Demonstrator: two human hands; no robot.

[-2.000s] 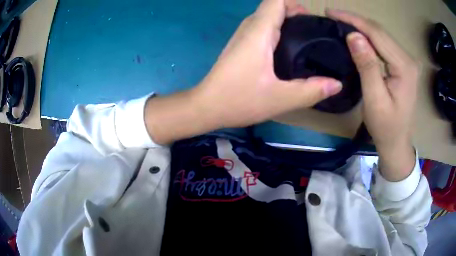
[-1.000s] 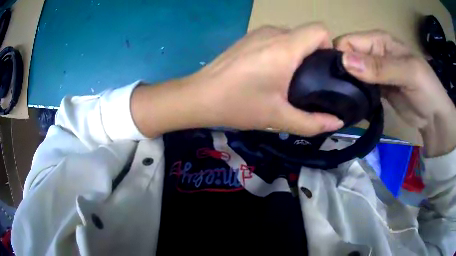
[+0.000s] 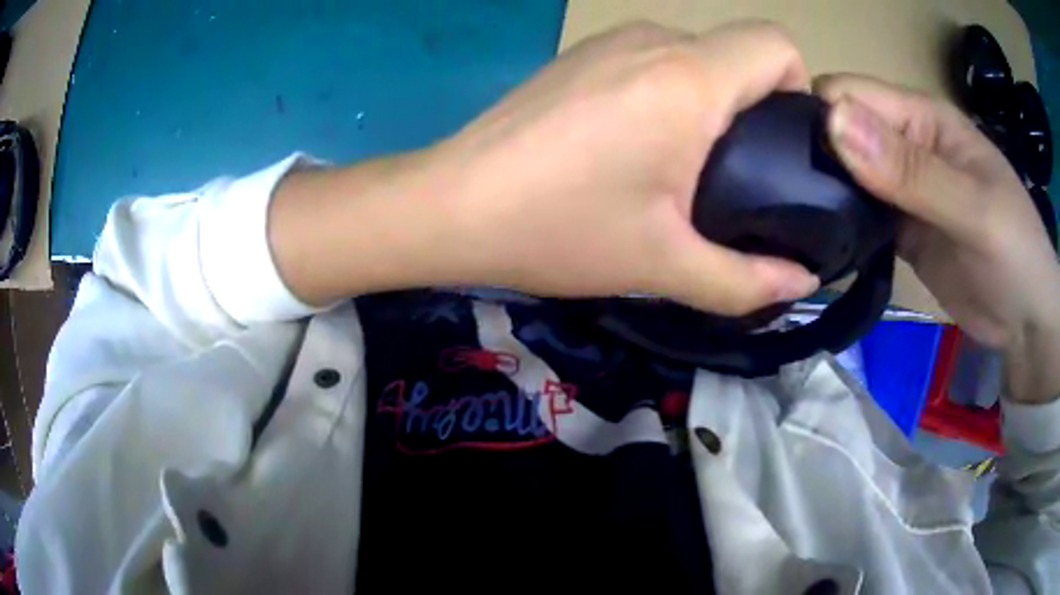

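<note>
A black headphone (image 3: 773, 192) is held up at the right of centre, above the front edge of the bench. Its rounded ear cup faces up, and its curved headband hangs below toward my chest. My left hand (image 3: 616, 174) grips the cup from the left, thumb along its lower edge. My right hand (image 3: 959, 192) holds the cup's right side, thumb pressed on its upper right edge. The fingers under the cup are hidden.
Tan cardboard (image 3: 930, 70) lies under the hands, with several black cup parts (image 3: 988, 64) at right. A green-blue mat (image 3: 291, 70) is left of it. Another headphone (image 3: 14, 198) is cut off at far left. A blue bin (image 3: 897, 366) and a red stool (image 3: 962, 401) are below right.
The headphone has come down toward the bench's front edge and turned, so its headband shows more. Both hands stay on it, and the right thumb has shifted to the upper edge.
</note>
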